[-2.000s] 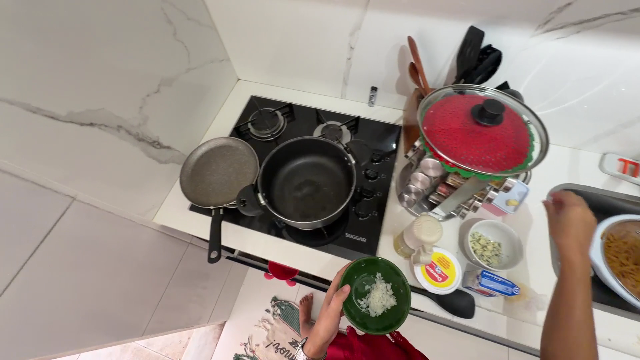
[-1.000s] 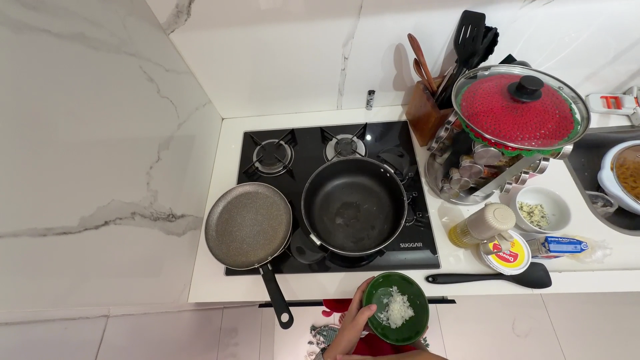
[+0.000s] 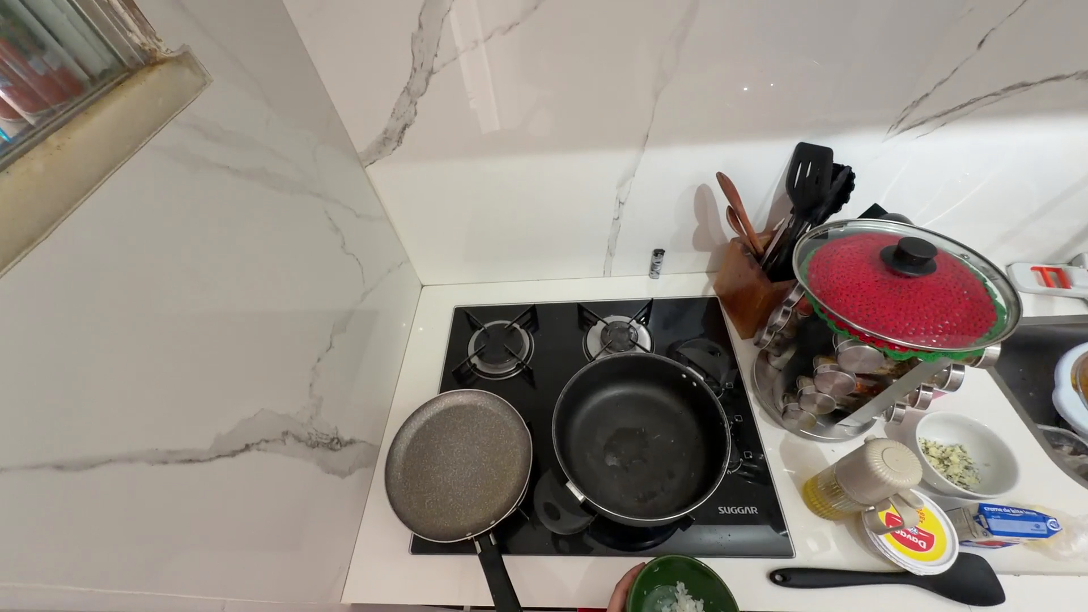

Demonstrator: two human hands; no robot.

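Observation:
At the bottom edge, the fingers of my left hand (image 3: 626, 588) hold the rim of a green bowl (image 3: 652, 585) with chopped white pieces in it, perhaps onion. My right hand is out of view. Just beyond the bowl, a deep black pot (image 3: 650, 438) sits on the gas cooktop (image 3: 739, 537), looking bare inside except for a dull patch on its base. To its left lies a speckled frying pan (image 3: 459, 463), its handle toward me. A white bowl (image 3: 999, 450) with chopped pale-green pieces stands at the right.
Right of the cooktop are a black spatula (image 3: 952, 580), a lidded oil dispenser (image 3: 858, 478), a round tub (image 3: 931, 557) and a blue-and-white carton (image 3: 1011, 523). Behind them stands a spice rack (image 3: 769, 382) under a glass lid (image 3: 905, 285), beside a wooden utensil holder (image 3: 744, 285).
The view has tilted up, so the green bowl now shows only at the bottom edge. My right hand, over the counter two seconds ago, is out of view.

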